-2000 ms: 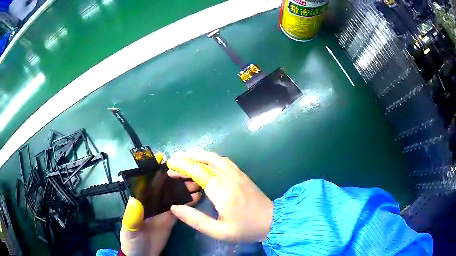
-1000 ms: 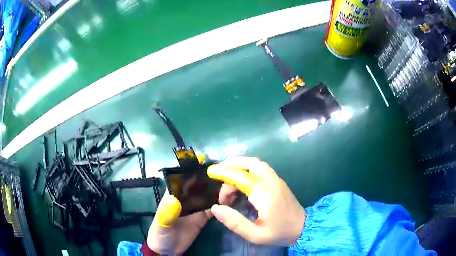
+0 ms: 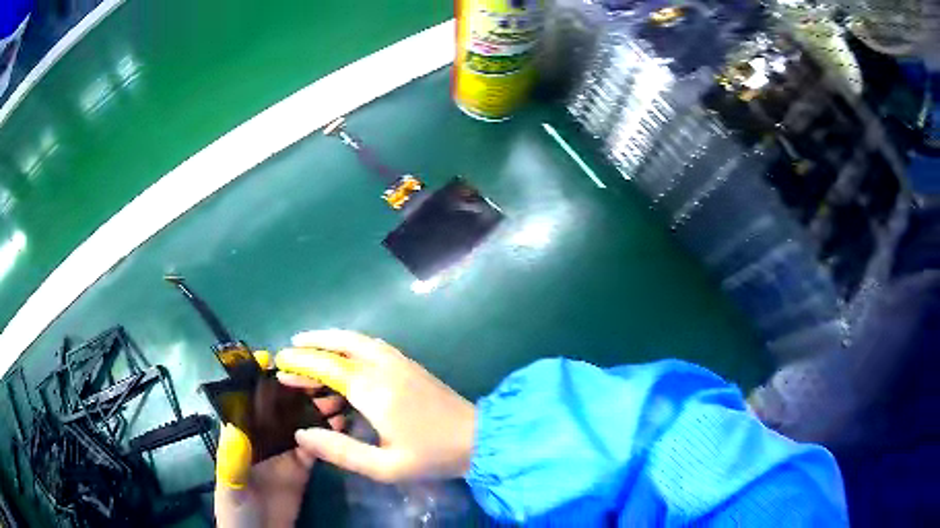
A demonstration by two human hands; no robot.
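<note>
My left hand (image 3: 250, 483), with a yellow cot on the thumb, holds a dark glossy display module (image 3: 270, 415) from below and at its left edge. The module's flex cable (image 3: 201, 312) points up and left, with an orange-gold patch at its base. My right hand (image 3: 387, 413), with yellow-covered fingers, lies over the module's right side; its fingers and thumb are at the module's right edge. The module hides part of my left fingers. A second display module (image 3: 443, 232) lies on the green mat with its cable up and left.
Black frames (image 3: 88, 433) lie in a tangled pile at the left. A yellow spray can (image 3: 497, 62) stands at the mat's far side, beside a thin pale strip (image 3: 574, 156). Clear ribbed trays (image 3: 660, 134) are at the right. A white rail (image 3: 258, 129) borders the mat.
The view has swung to the right, so mat, can and second module appear further left. Both hands still hold the module in much the same pose.
</note>
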